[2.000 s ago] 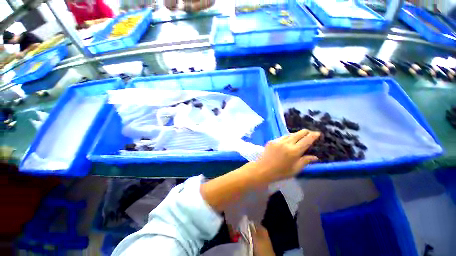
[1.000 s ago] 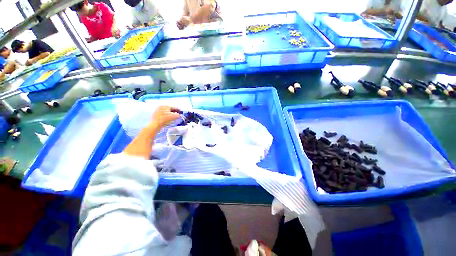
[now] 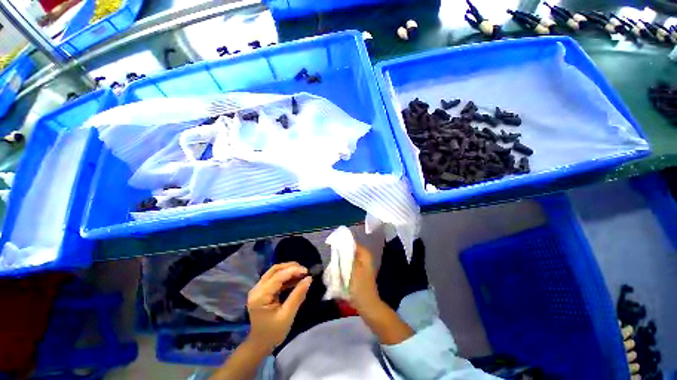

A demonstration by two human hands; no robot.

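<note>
My left hand (image 3: 276, 303) is over the lap, thumb and fingertips pinched on a small dark moulded part (image 3: 315, 269). My right hand (image 3: 362, 280) is beside it on the right, closed on a crumpled white wiping cloth (image 3: 340, 261). The part and the cloth are close together, with a small gap between them. The middle blue tray (image 3: 245, 215) holds a rumpled white ribbed liner (image 3: 260, 159), with a few dark parts on and around it. One liner end hangs over the front edge. The right blue tray (image 3: 512, 182) holds a dense heap of dark parts (image 3: 464, 148) on a white liner.
A narrow left tray (image 3: 44, 263) has a white liner. Black pieces with pale ends (image 3: 531, 21) lie on the green surface behind. A blue perforated crate (image 3: 527, 289) stands lower right, beside dark pieces with cream ends (image 3: 631, 345). Bins (image 3: 200, 343) with dark parts are lower left.
My left hand went from the right tray to the middle tray, then back over the lap, where it now holds a dark part. My right hand and the cloth have risen into fuller view.
</note>
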